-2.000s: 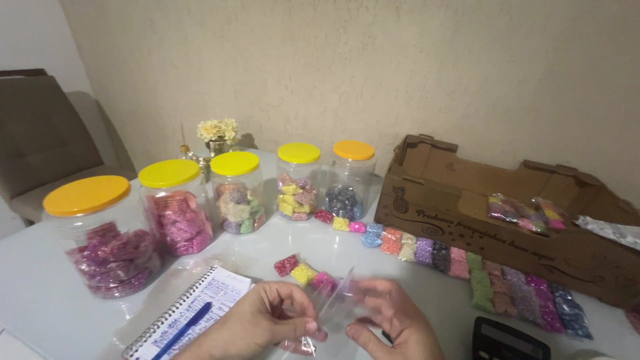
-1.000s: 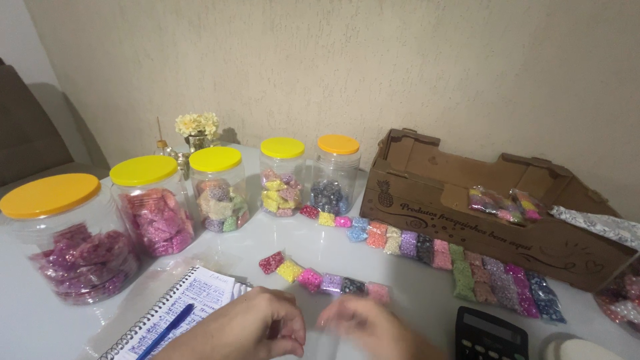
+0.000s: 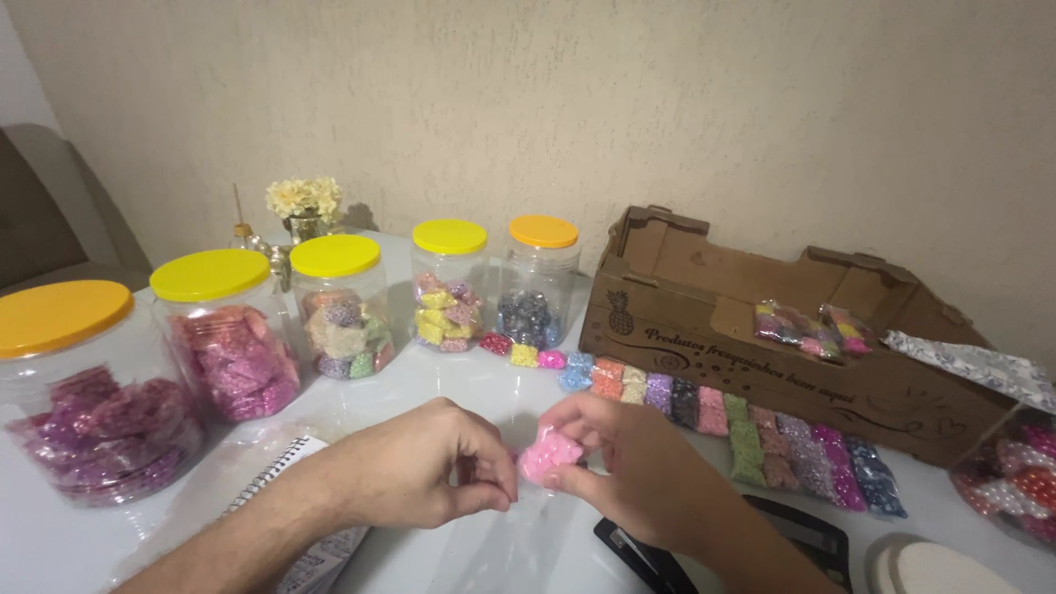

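In the lower middle, my right hand (image 3: 615, 470) grips a small clear bag of pink beads (image 3: 551, 455) between thumb and fingers. My left hand (image 3: 441, 466) is just left of it, thumb and fingertips pinched at the edge of clear plastic (image 3: 495, 528) that hangs below. How far that plastic extends is hard to tell. Beyond my hands, small bags of beads in several colours (image 3: 658, 388) lie in a row. Five clear jars with yellow or orange lids (image 3: 219, 276) hold more bead bags. A spiral notebook (image 3: 309, 557) lies partly under my left forearm.
A cardboard box (image 3: 742, 363) stands back right with bead packs (image 3: 796, 330) at its front edge. A black calculator (image 3: 800, 528) is partly under my right forearm. A round white object (image 3: 949, 569) and a container of large beads (image 3: 1023, 478) are at right. Yellow flowers (image 3: 304, 198) stand behind the jars.
My hands were apart over the table one second ago; now they are close together, with a pink bead bag in the right. The view has shifted somewhat.
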